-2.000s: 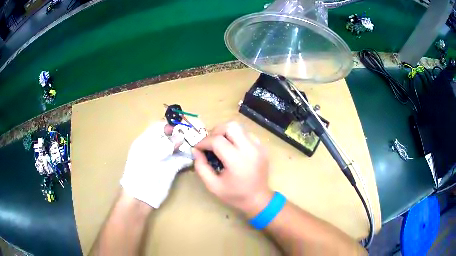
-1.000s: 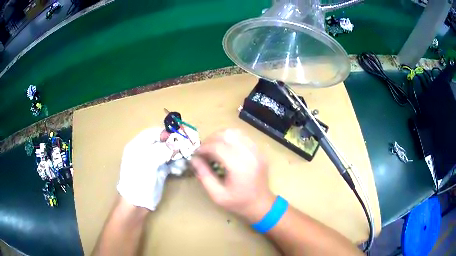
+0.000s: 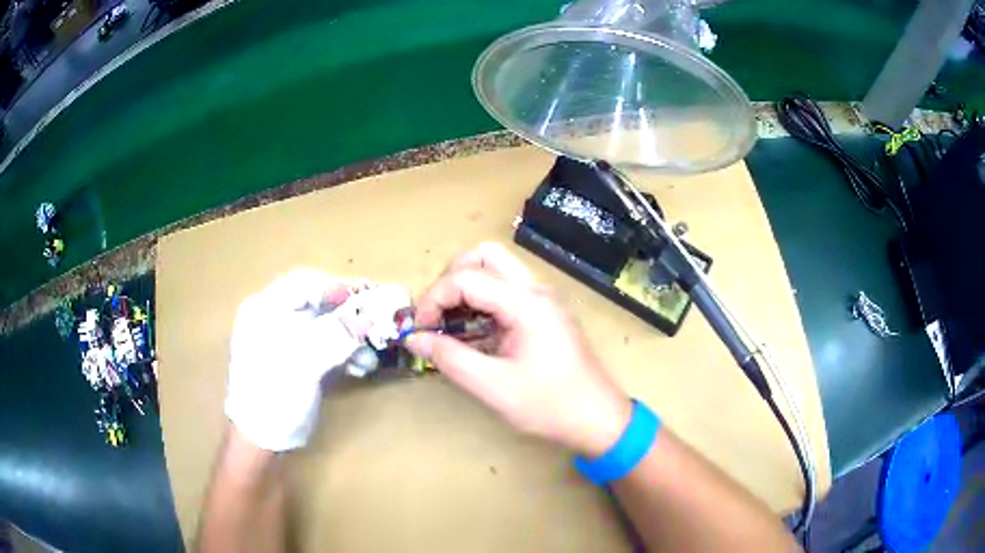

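Note:
A small white wired assembly (image 3: pixel 373 313) is held above the tan work board (image 3: pixel 432 497), between my two hands. My left hand (image 3: pixel 283 356), in a white glove, grips it from the left. My bare right hand (image 3: pixel 516 351), with a blue wristband, pinches a blue wire at the assembly's right side. Dark and yellow-green parts show below and behind my right fingers, partly hidden and blurred. The round black piece seen earlier is not clearly visible.
The soldering iron (image 3: pixel 707 302) rests in its black stand (image 3: pixel 572 227) at the right. The clear fume hood (image 3: pixel 616 97) hangs above. A pile of assemblies (image 3: pixel 108 351) lies left. Behind runs the green belt (image 3: pixel 324 97). A blue stool (image 3: pixel 920 486) is at lower right.
The round black piece has gone from its upright place above the gloved fingers. My left hand has shifted slightly left, and my right fingers now pinch the blue wire. Assemblies on the belt have moved left.

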